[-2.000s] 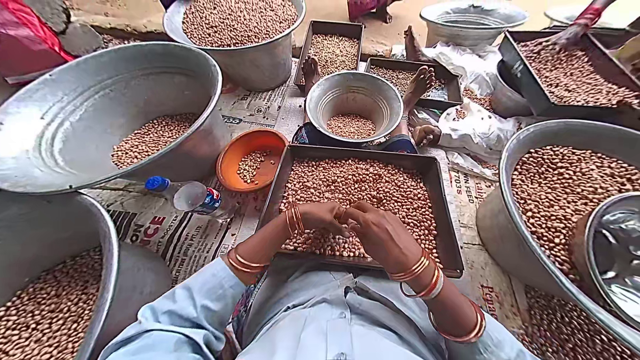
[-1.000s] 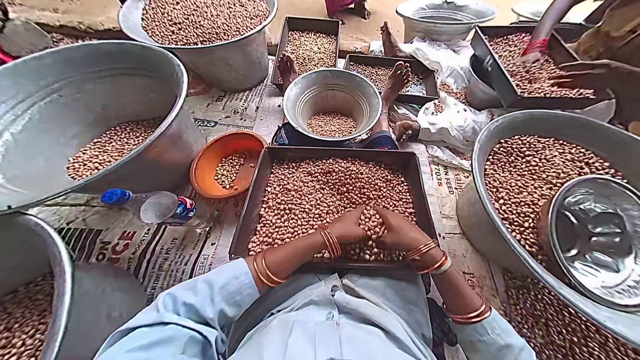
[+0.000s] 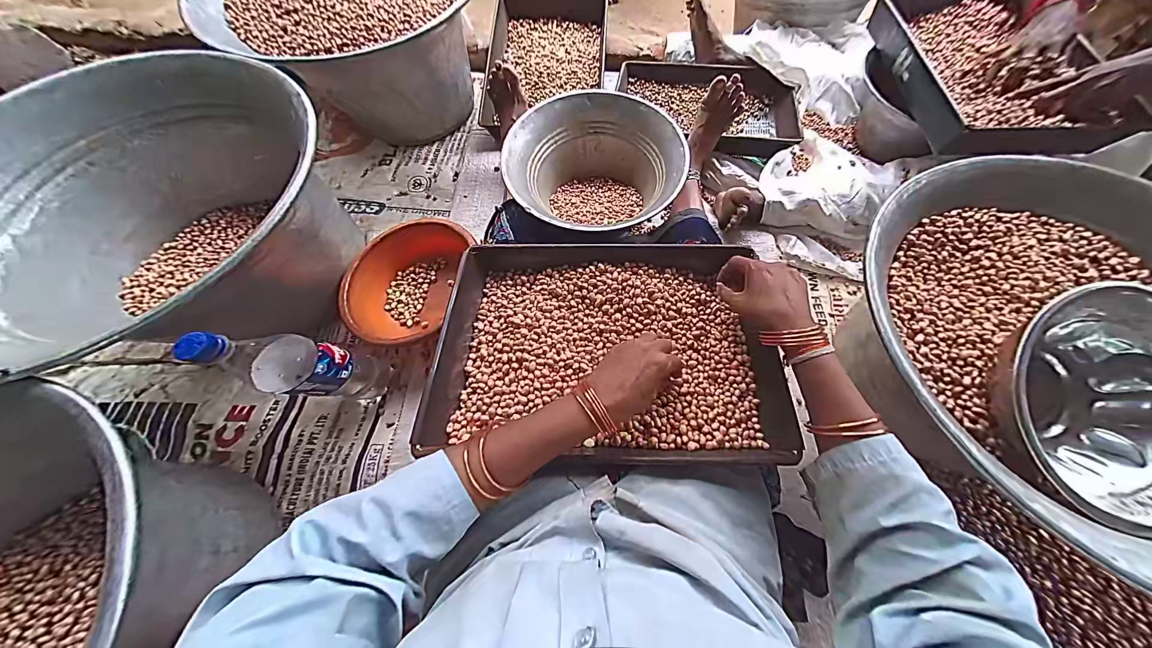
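A dark rectangular metal tray (image 3: 434, 378) lies across my lap, covered with pinkish-brown nuts or kernels (image 3: 540, 360). My left hand (image 3: 634, 373) rests over the nuts right of the tray's middle, its fingers curled down among them; whether it grips any is hidden. At the tray's far right corner is my right hand (image 3: 765, 292), thumb and fingers bent close together, and I cannot tell if a nut is between them. An aluminium pot (image 3: 594, 144) with some nuts at its bottom stands just beyond the tray. An orange bowl (image 3: 360, 292) holding a few paler nuts touches the tray's left side.
Large aluminium tubs (image 3: 306, 180) with nuts stand left and right (image 3: 886, 333), the right one holding a round metal vessel (image 3: 1093, 405). A plastic bottle (image 3: 306, 364) lies left on printed sacks. Smaller trays (image 3: 792, 117) and white plastic (image 3: 828, 189) lie beyond; a co-worker's hand (image 3: 1080, 90) is upper right.
My hands, close together over the tray's near part a second ago, are now apart: the right is at the far right corner, the left over the nuts.
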